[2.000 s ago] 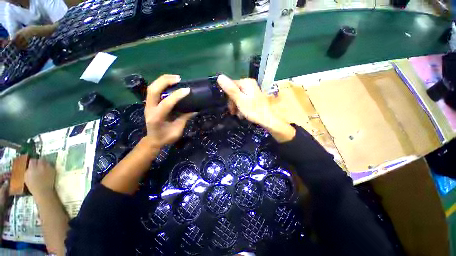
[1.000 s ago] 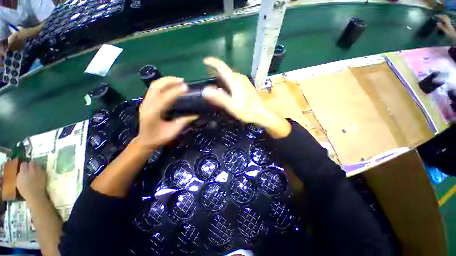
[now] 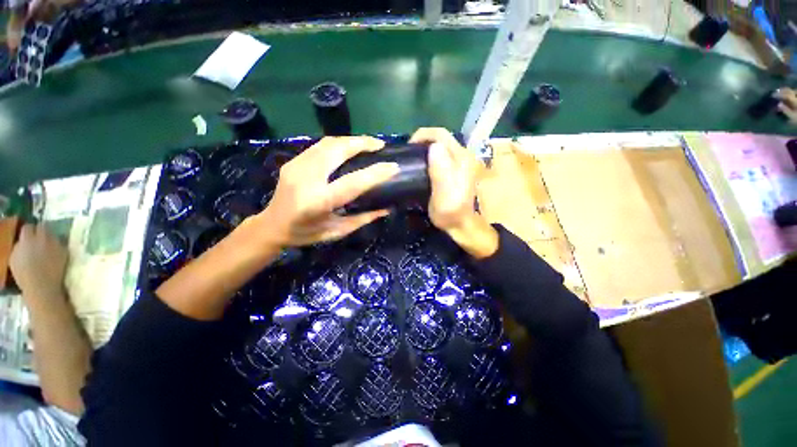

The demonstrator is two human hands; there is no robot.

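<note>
A black cylinder (image 3: 404, 177) lies roughly level between my hands, above the far part of the tray. My left hand (image 3: 319, 194) wraps its left end, with fingers over the top and thumb along the near side. My right hand (image 3: 453, 185) is closed around its right end and hides that end. The glossy black blister tray (image 3: 377, 327) lies below, with rows of round crosshatched pockets and strong glare. The pockets under my hands and forearms are hidden.
The green conveyor (image 3: 393, 65) carries several black cylinders and a white slip (image 3: 232, 59). A white post (image 3: 509, 70) rises at the belt. Cardboard (image 3: 629, 227) lies right, above a carton (image 3: 677, 375). Newspaper (image 3: 96, 236) and a neighbour's arm (image 3: 54, 306) are left.
My right hand, partly open a second ago, has closed on the cylinder's right end. The belt cylinders and white slip appear farther right; the view has also shifted.
</note>
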